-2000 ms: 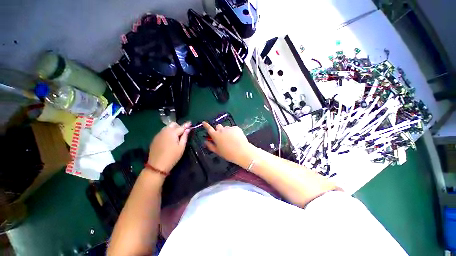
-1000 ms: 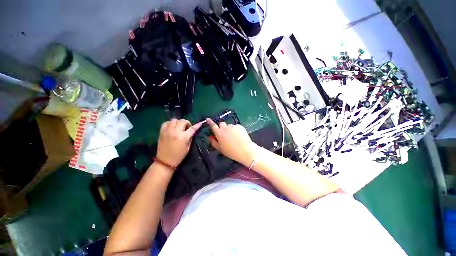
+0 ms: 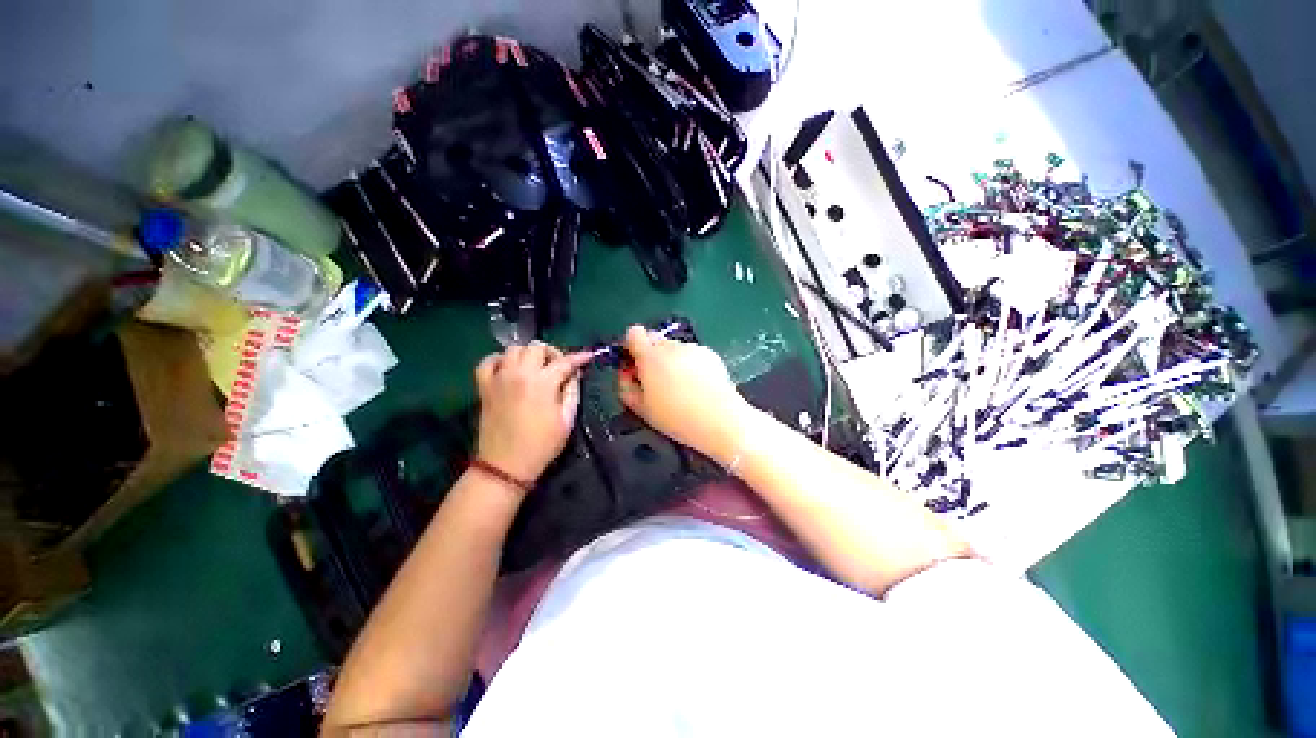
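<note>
A black plastic housing lies on the green mat in front of me, its far end under my hands. My left hand pinches a thin whitish strip at the housing's far end. My right hand has its fingertips on the same end, close to the left fingertips. A small red thing shows under the right fingers; whether they grip it is hidden. More black housings lie in a row on the left, partly behind my left forearm.
Black parts with light tips are heaped at the back. On the right are a grey metal case and a pile of white-leaded circuit boards. On the left are bottles, a red-printed label sheet and a cardboard box.
The left fingertips have moved in close to the right ones, and the strip span between them is shorter. The right fingers have moved towards the housing's far end. The whole view has shifted slightly.
</note>
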